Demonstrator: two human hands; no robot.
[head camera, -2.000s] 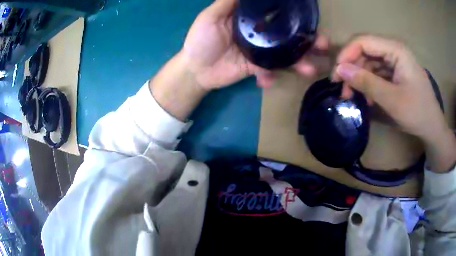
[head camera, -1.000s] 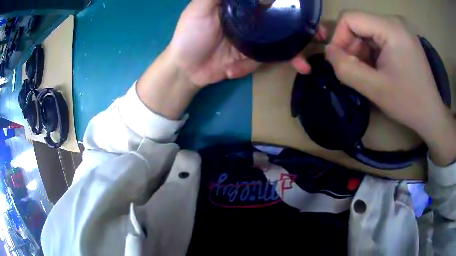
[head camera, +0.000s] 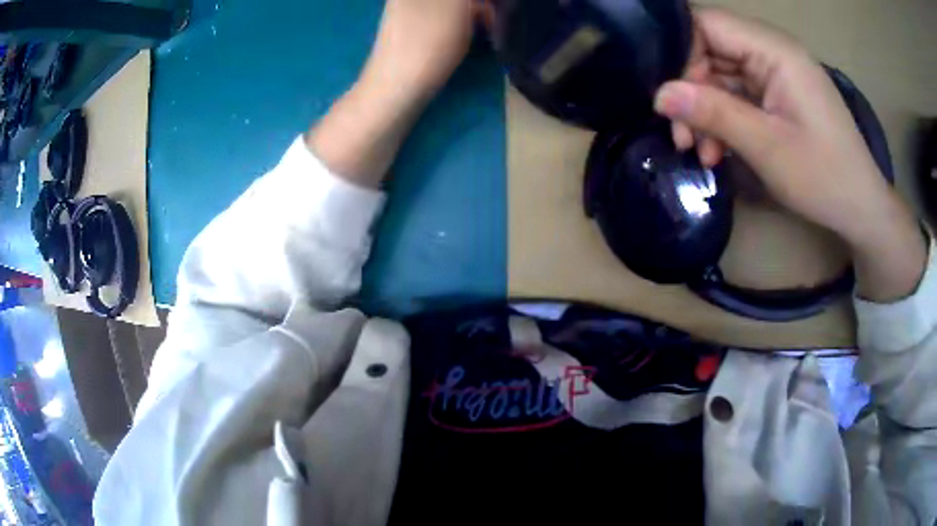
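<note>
A black round ear cup piece (head camera: 606, 77) with a short pale bar on its face is held tilted at the top edge, partly cut off. My left hand (head camera: 437, 31) is at its left edge; its fingers are mostly cut off or hidden. My right hand (head camera: 755, 113) has its thumb on the piece's lower right rim, fingers bent beside and behind it. Just below lies a headphone with a glossy black cup (head camera: 668, 211) and a curved headband (head camera: 771, 300), partly covered by my right hand and forearm.
The headphone lies on a tan cardboard sheet (head camera: 555, 247) over a green-blue mat (head camera: 257, 103). Several black headphones (head camera: 108, 247) sit on another cardboard sheet at the left. A dark object is cut off at the right edge.
The held piece has turned, so its face with the bar shows, and moved slightly right. My left hand has moved up, partly out of view. My right thumb now touches the piece.
</note>
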